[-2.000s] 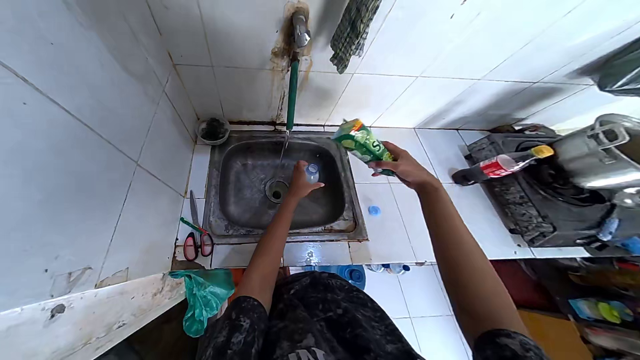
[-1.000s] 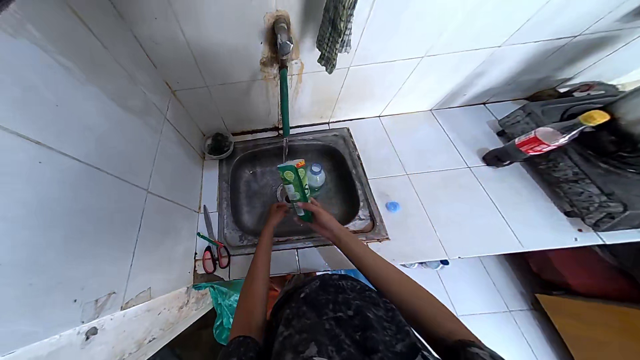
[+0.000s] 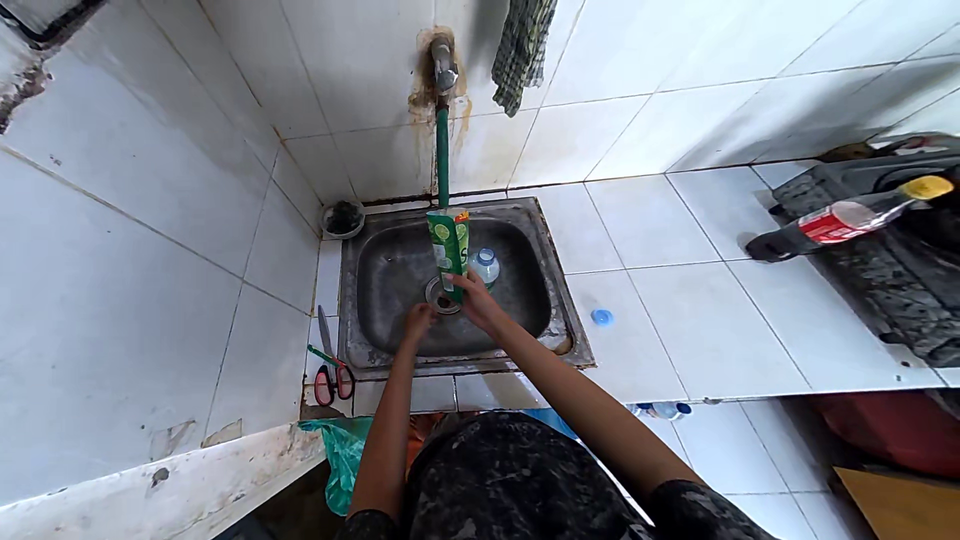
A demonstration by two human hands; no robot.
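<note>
My right hand (image 3: 474, 298) grips the lower part of a green refill pouch (image 3: 450, 244) with lime pictures, held upright under the green hose (image 3: 442, 157) on the tap (image 3: 443, 67). Over the metal sink (image 3: 382, 300), left of the pouch's lower end, is my left hand (image 3: 419, 321); its fingers are bent and it seems to hold nothing. A clear plastic bottle (image 3: 486, 264) without a cap stands in the basin just right of the pouch. Behind the pouch's lower end the drain (image 3: 442, 297) is partly hidden. A blue bottle cap (image 3: 601, 317) lies on the tiles.
Scissors (image 3: 334, 381) and a knife (image 3: 325, 330) lie at the sink's left edge, below a small bowl (image 3: 343, 219). A cola bottle (image 3: 832, 223) leans on the stove (image 3: 900, 277) at the right. A checked cloth (image 3: 521, 52) hangs on the wall.
The right hand has brought the pouch from above the right counter to over the sink. The left hand, at the bottle two seconds ago, has let it go; the bottle now stands in the basin.
</note>
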